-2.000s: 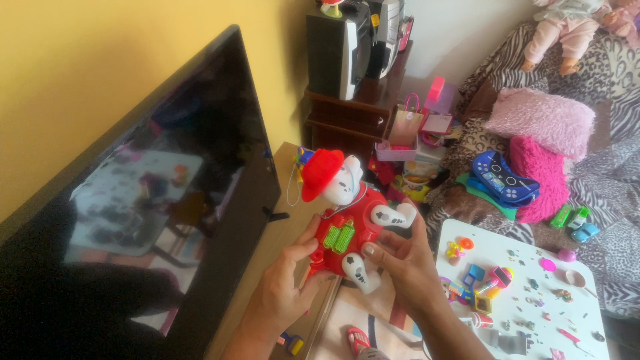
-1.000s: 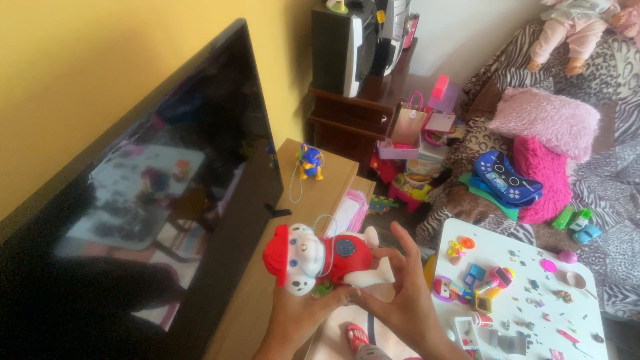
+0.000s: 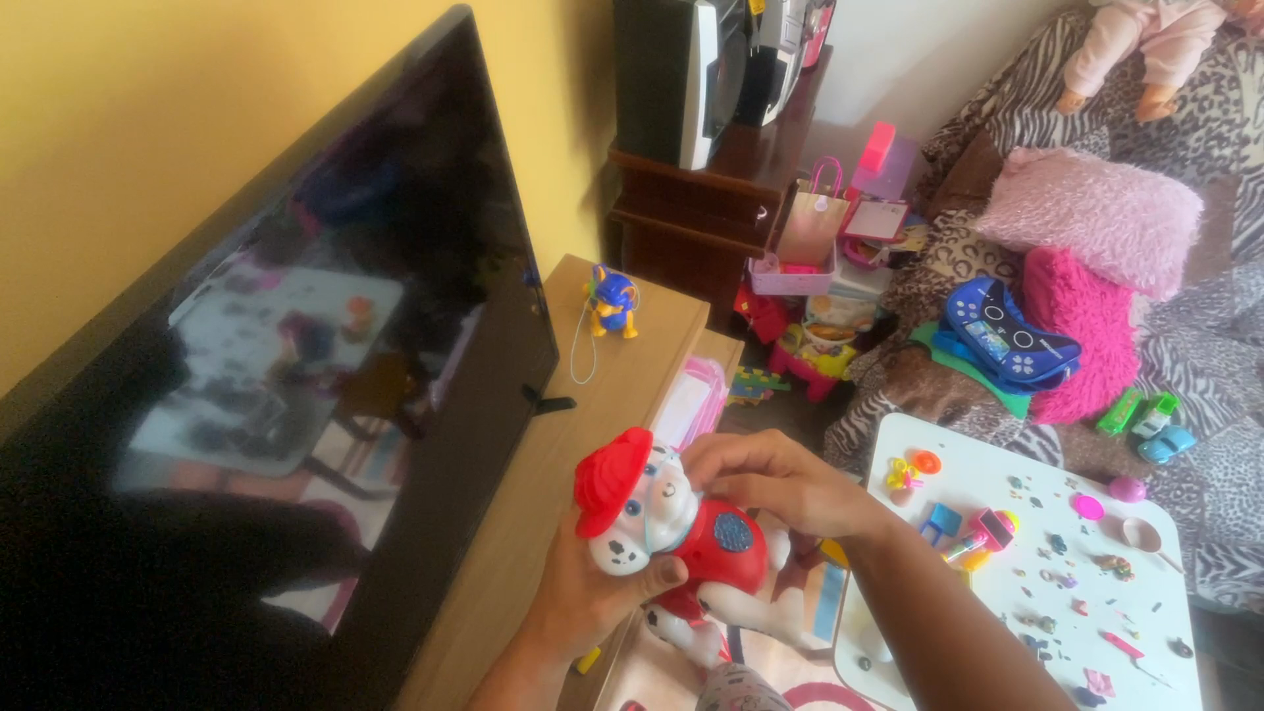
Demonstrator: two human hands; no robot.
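A plastic toy dog [image 3: 716,548], white with black spots, a red hat and a red vest, lies tilted in my hands above the edge of a wooden cabinet. Its face points up toward me, and a thin light cord runs round its neck. My left hand [image 3: 583,583] holds it from below and behind the head, thumb over the neck. Fingers of my right hand [image 3: 765,479] touch the upper side of the toy near its neck; the fingertips are partly hidden. A small blue and yellow toy dog [image 3: 612,306] with a cord loop stands on the cabinet top.
A large television [image 3: 395,296] stands on the wooden cabinet [image 3: 553,444] at the left. To the right, a white table [image 3: 1017,592] bears many small toys. Behind it are pink cushions [image 3: 1096,217] and a blue controller-shaped case [image 3: 1007,336] on a covered sofa. A speaker [image 3: 662,79] stands at the back.
The toy's underside with green parts faced me at first; now its face and vest front show. My right hand has moved from its legs up to the neck side.
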